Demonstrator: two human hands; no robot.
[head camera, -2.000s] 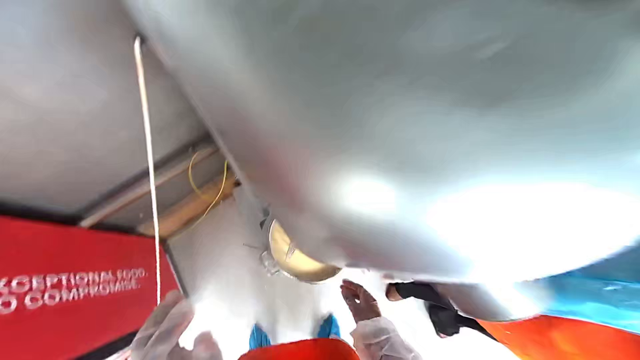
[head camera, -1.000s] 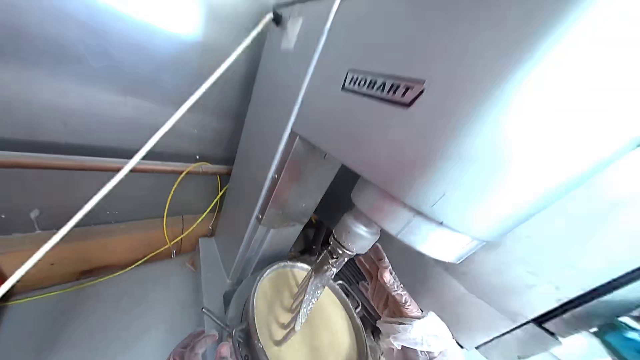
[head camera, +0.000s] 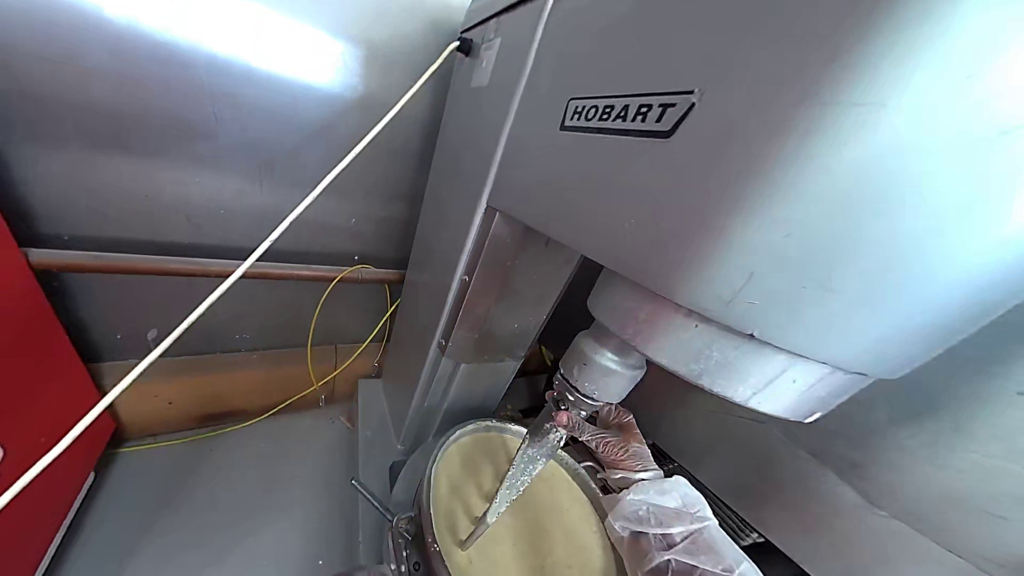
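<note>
My right hand (head camera: 612, 448), in a clear plastic glove and a translucent sleeve, has its fingers on the upper end of a metal mixer attachment (head camera: 524, 468), just below the mixer's drive shaft (head camera: 602, 364). The attachment slants down, its tip at the surface of pale, smooth batter or dough (head camera: 532, 532) in a round metal mixer bowl (head camera: 434, 472). Of my left hand (head camera: 364, 571) only a sliver seems to show at the bottom edge, left of the bowl clamp; its fingers are hidden.
A large grey Hobart mixer (head camera: 720, 200) fills the upper right. A white cord (head camera: 264, 248) runs diagonally from its column. A thin yellow cable (head camera: 312, 384) loops by a copper-coloured pipe (head camera: 200, 266) on the wall. A red panel (head camera: 40, 376) stands at left; a metal handle (head camera: 372, 498) juts beside the bowl.
The view has swung strongly toward the mixer since the first frame. My right hand, beside the attachment a second ago, now has its fingers on its top. My left hand has dropped nearly out of view.
</note>
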